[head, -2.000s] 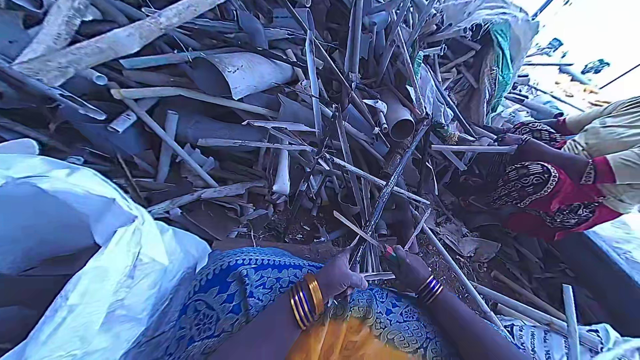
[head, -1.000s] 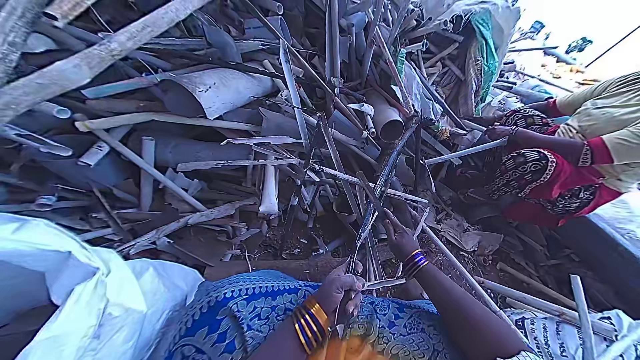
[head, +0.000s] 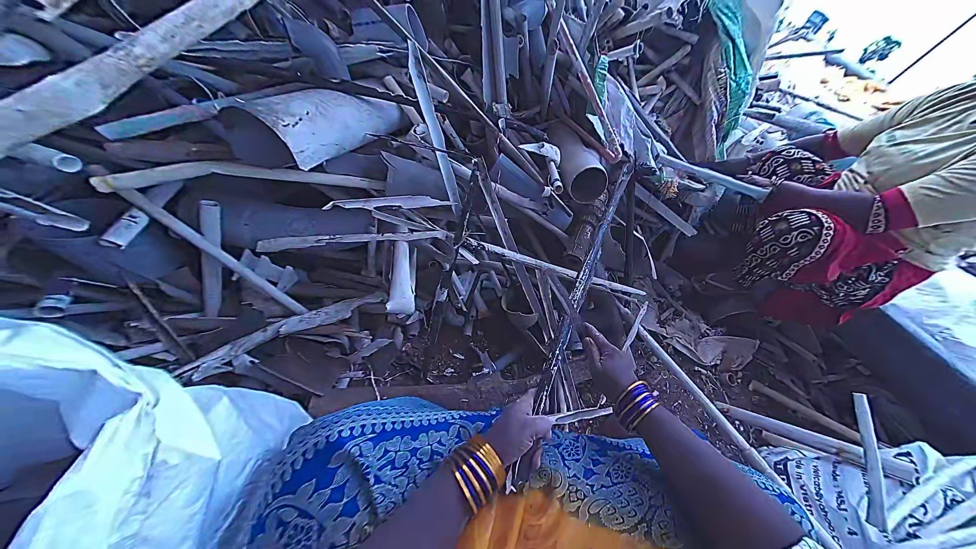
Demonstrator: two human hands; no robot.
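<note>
My left hand (head: 520,428), with gold and blue bangles at its wrist, is closed around the lower ends of a bundle of thin strips, among them a long dark, scuffed strip (head: 583,290) that slants up and to the right. A short pale strip (head: 581,415) juts rightward from beside that hand. My right hand (head: 610,362) is just to the right of the dark strip; its fingers reach the strip's edge, and a small pale sliver (head: 635,326) stands at its fingertips. Whether it grips either one is hard to tell.
A heap of plastic pipe scraps (head: 335,183) spreads in front, with a wide split pipe (head: 328,122) on it. White sacks (head: 191,457) stand at the lower left. At right a person's forearm (head: 820,204) reaches in with a pale strip (head: 717,177). A printed sack (head: 823,488) lies lower right.
My right hand has moved up along the dark strip, away from my left hand, since the oldest frame. My left hand keeps hold of the bundle.
</note>
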